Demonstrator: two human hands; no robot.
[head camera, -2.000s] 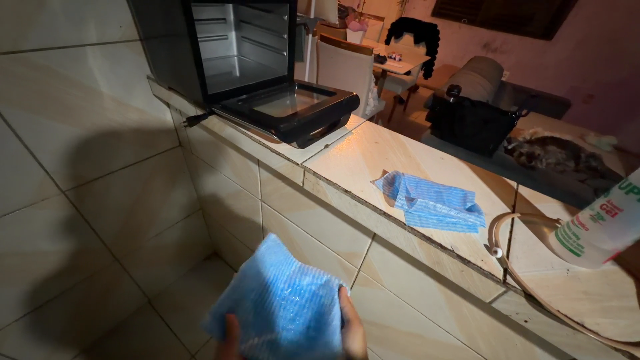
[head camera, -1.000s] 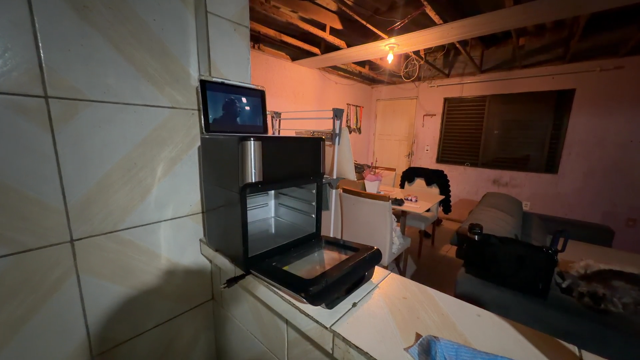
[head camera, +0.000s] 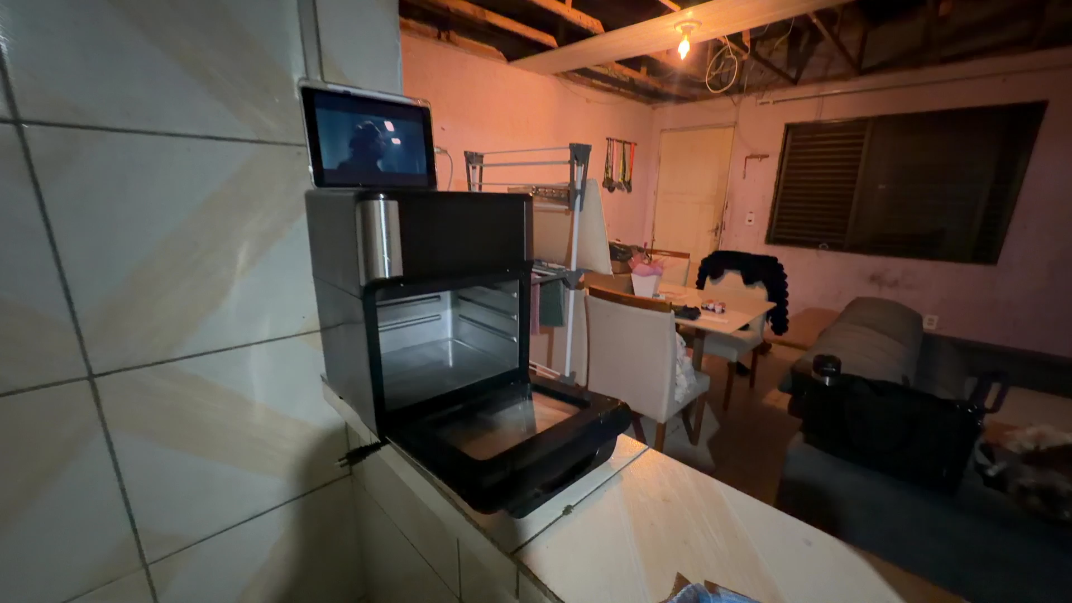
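Observation:
Neither my left hand nor my right hand shows in the head view now. A black countertop oven (head camera: 444, 230) stands at the end of a tiled counter (head camera: 670, 519), its glass-windowed door (head camera: 511, 435) folded down and its metal interior visible. On its top a tablet (head camera: 368, 138) leans near the wall with its screen lit. The plug of a power cord (head camera: 360, 454) lies beside the oven's lower left edge. Only the top of a blue cloth (head camera: 708, 594) shows at the bottom edge of the view.
A tiled wall (head camera: 167, 318) rises at the left. Behind the oven stands a folding drying rack (head camera: 578, 251). Farther back are a dining table (head camera: 729, 310), upholstered chairs (head camera: 632, 356) and a grey sofa (head camera: 871, 335) with a black bag (head camera: 888, 427) near it.
The view has swung up from the counter to the oven and room. Two seconds ago my hands held a blue cloth low in view; they and that cloth are now out of sight.

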